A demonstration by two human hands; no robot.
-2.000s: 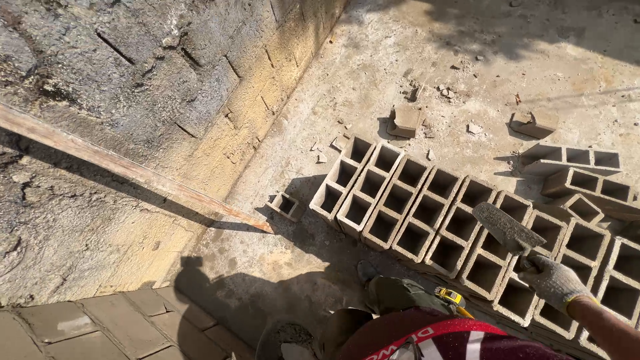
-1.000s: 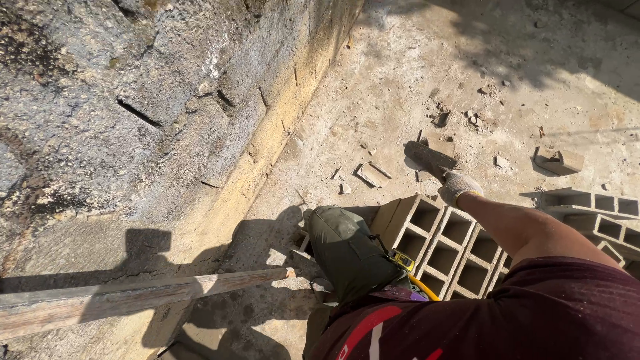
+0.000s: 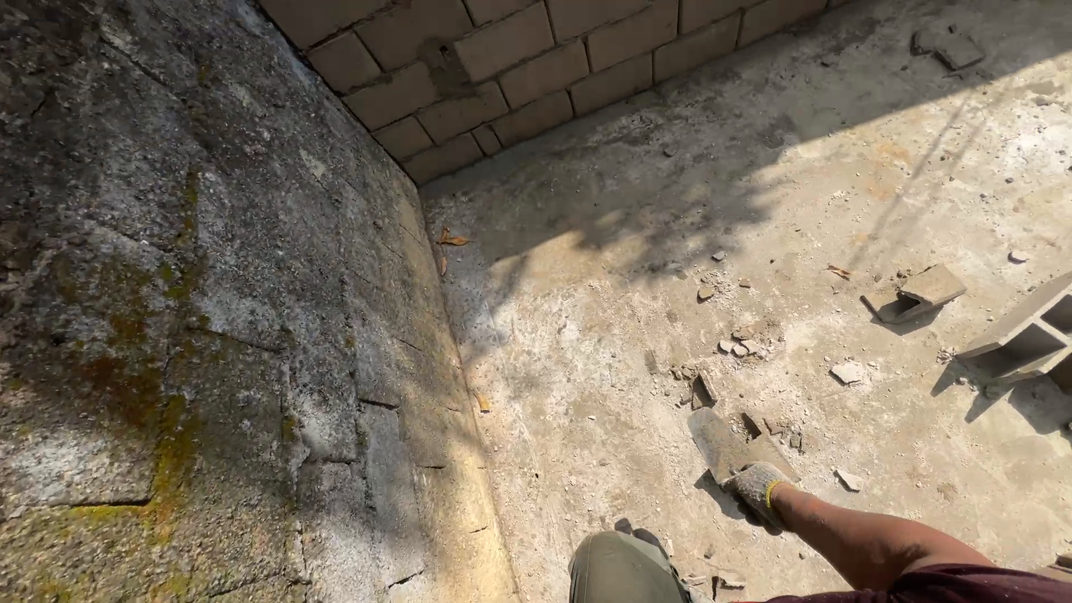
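Note:
My right hand, in a grey knit work glove with a yellow cuff edge, is closed around the handle of a mason's trowel. The trowel's blade points up and to the left, low over the concrete floor. Just beyond the hand lies a broken piece of concrete block, partly covered by the glove and blade. Whether the trowel touches that piece I cannot tell. My left hand is out of view. My knee in green trousers shows at the bottom edge.
A rough, mossy wall rises on the left. A block wall closes the far side. Hollow concrete blocks stand at the right edge, with a broken block nearby. Rubble chips litter the floor.
The trowel in my right hand has gone from above the row of hollow blocks to the broken pieces on the floor. The view has shifted strongly toward the far block wall.

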